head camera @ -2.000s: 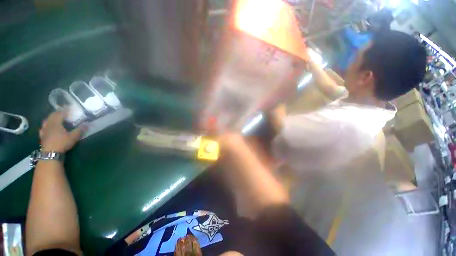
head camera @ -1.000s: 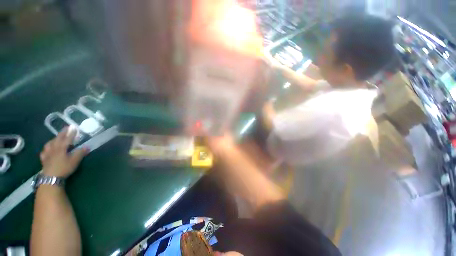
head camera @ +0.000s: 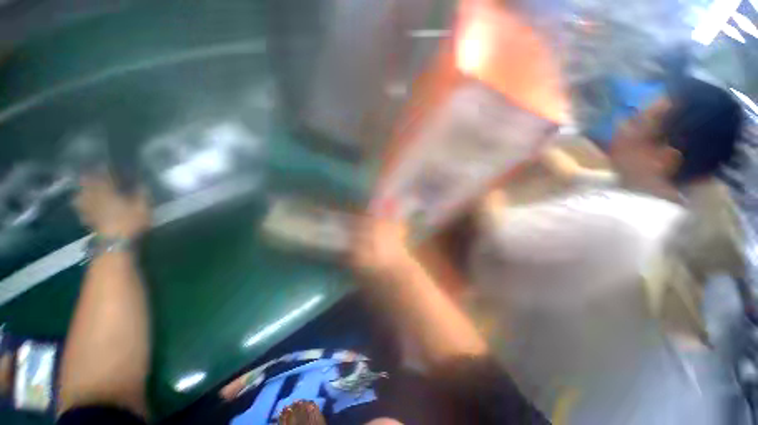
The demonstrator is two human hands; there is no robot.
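The frame is strongly blurred. My left hand (head camera: 115,206) is over the green worktop beside the white line; something dark shows at its fingertips, too blurred to name or to tell if it is held. White looped parts (head camera: 199,158) lie right of it as a smeared white patch. My right hand (head camera: 381,242) is at the right end of the cream fixture (head camera: 303,226), below the orange machine's pale panel (head camera: 461,149). The yellow block is not visible, and what the right fingers touch is hidden by blur.
A grey machine column (head camera: 332,75) stands on a dark green base (head camera: 324,166) behind the fixture. A co-worker in a white top (head camera: 582,249) is close on the right. More blurred pale parts (head camera: 29,195) lie at the far left. A printed card (head camera: 35,375) lies at the lower left.
The view has shifted, so the machine and fixture sit further right. My left hand has moved off the looped parts to their left. My right hand now covers the place where the yellow block showed.
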